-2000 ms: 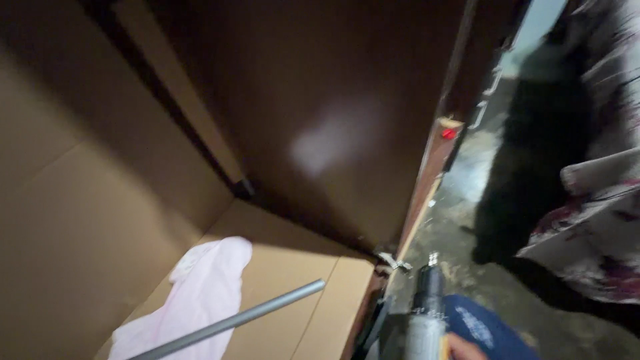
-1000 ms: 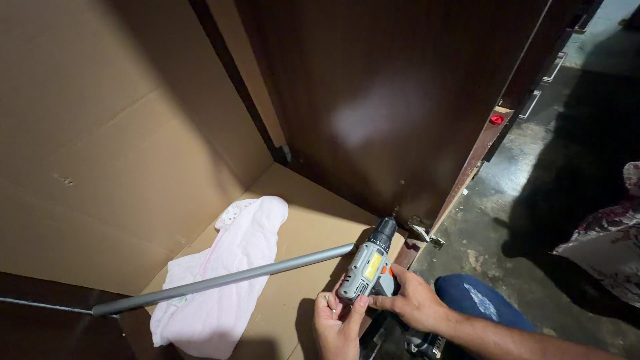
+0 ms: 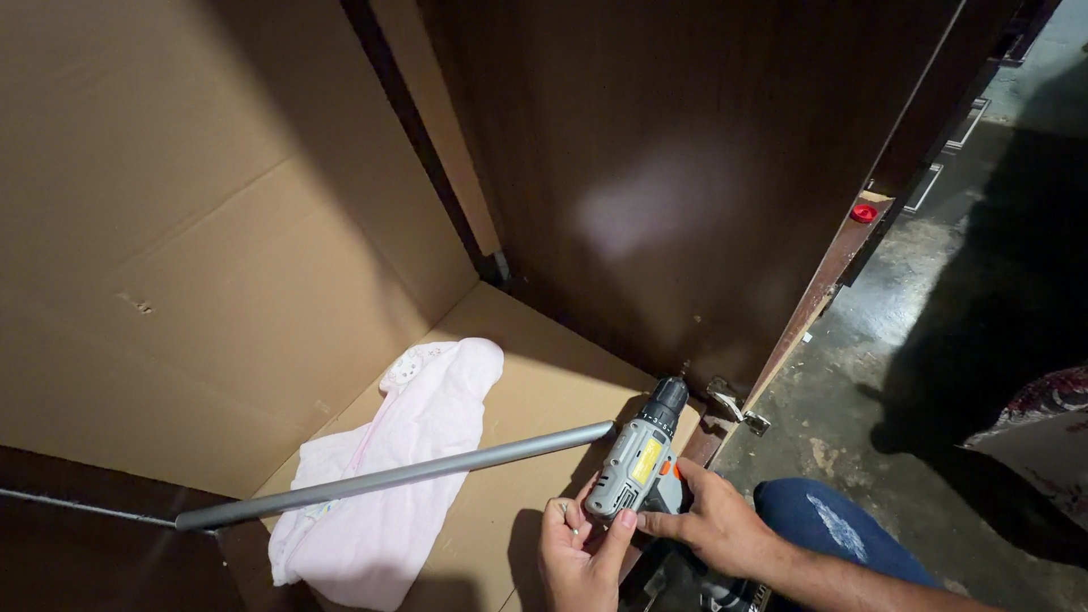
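Note:
A grey and black cordless drill [image 3: 633, 463] is held over the cabinet's base panel, its bit pointing up toward the dark side panel [image 3: 646, 195]. My right hand [image 3: 722, 523] grips the drill by its handle, near the orange trigger. At the rear of the drill body, my left hand [image 3: 586, 544] touches the housing with its fingertips and holds a small metal screw [image 3: 571, 523] between its fingers. A metal hinge [image 3: 725, 398] is at the side panel's lower front edge, just right of the drill chuck.
A grey metal tube [image 3: 399, 474] lies across a pale pink cloth [image 3: 408, 501] on the base panel [image 3: 510, 340]. A red round plastic piece [image 3: 864, 213] sits on the front edge. My jeans-clad knee [image 3: 837, 531] is at lower right, with patterned fabric [image 3: 1037, 433] beyond.
Two seconds ago the drill was farther right, outside the cabinet's front edge; it moved inside, and my left hand came into view. Over the last second both hands have stayed nearly still.

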